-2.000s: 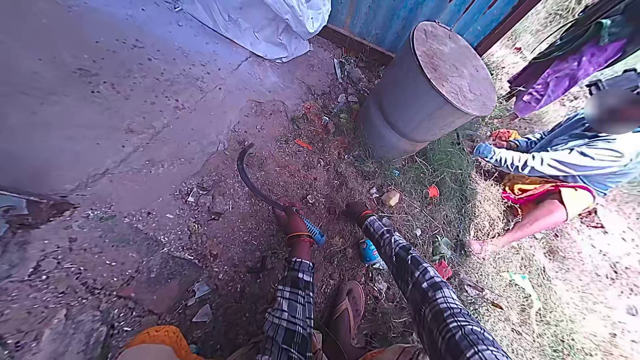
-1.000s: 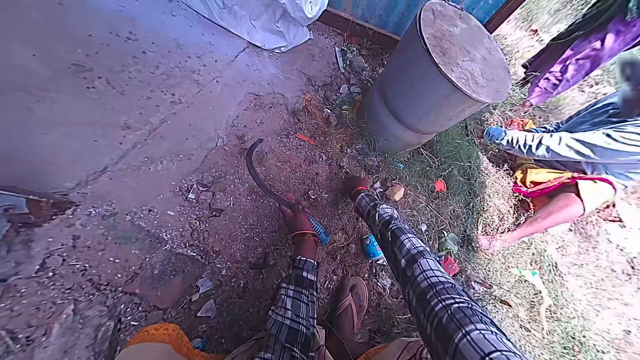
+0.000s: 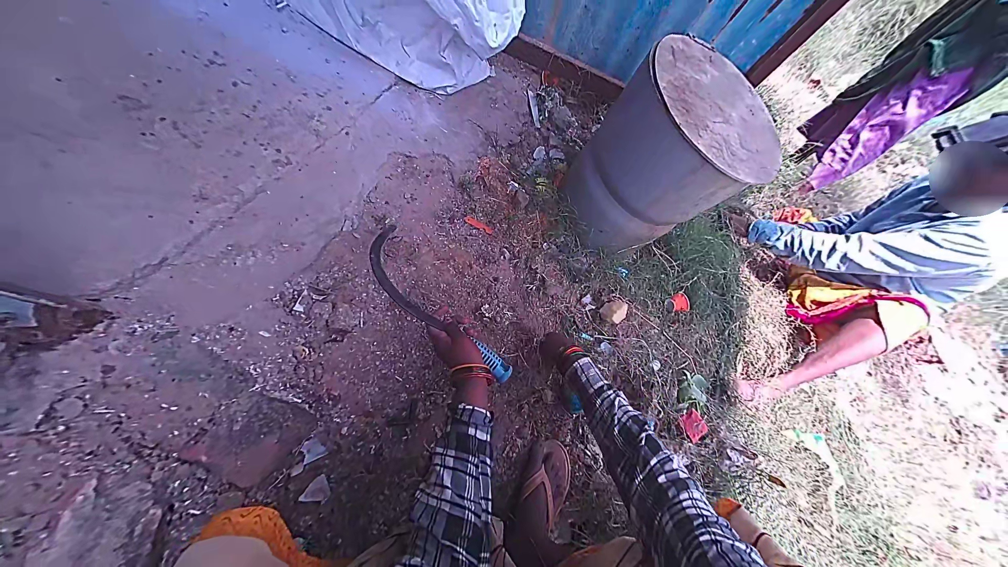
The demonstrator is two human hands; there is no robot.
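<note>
My left hand (image 3: pixel 453 345) is closed around the blue handle of a sickle (image 3: pixel 399 298), whose dark curved blade points away from me over the dirt. To its right, my right hand (image 3: pixel 556 350) is low at the ground beside dry grass; its fingers are in shadow, and whether they hold anything cannot be told. A tan stone (image 3: pixel 613 312) lies just right of that hand. Partly hidden behind my right forearm is a blue object (image 3: pixel 574 404). My sandalled foot (image 3: pixel 545 477) is between my two forearms.
A grey metal drum (image 3: pixel 630 173) stands ahead by a blue corrugated sheet (image 3: pixel 622 31). A white sheet (image 3: pixel 425 43) lies on the concrete (image 3: pixel 197 157). At the right a person (image 3: pixel 882 252) sits on the grass. Red scraps (image 3: pixel 693 425) and other litter dot the ground.
My right forearm now covers most of the blue object beside it, which showed more fully earlier. My left hand keeps hold of the sickle throughout.
</note>
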